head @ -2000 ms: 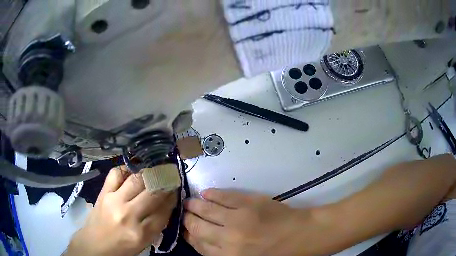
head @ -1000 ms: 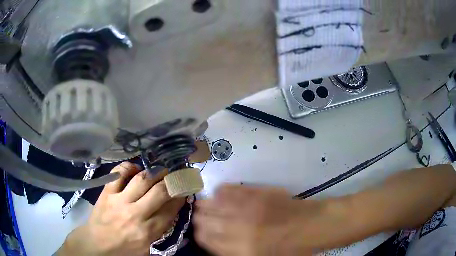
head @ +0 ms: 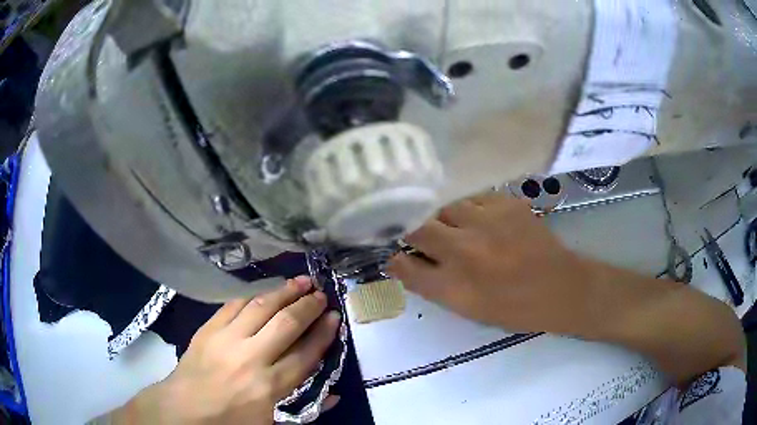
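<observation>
Dark fabric lies under the sewing machine head, with a white-and-black patterned strip curving along it. My left hand lies on the fabric, fingers extended and slightly spread, fingertips close to the presser foot area. My right hand reaches in from the right, just right of the small cream ribbed knob. Its fingers are bent and the fingertips are partly hidden behind the knob and spring. A small dark piece shows at them; I cannot tell what it is. The needle is hidden.
The large tension dial hangs in front. A phone lies behind my right forearm, with dark snips at the far right. A patterned fabric edge lies at left, near a blue rim. A ruler scale is at the front.
The view has shifted, bringing the machine head closer and further right. My right hand has moved from the front fabric up beside the small knob. The black tweezers no longer show on the bed.
</observation>
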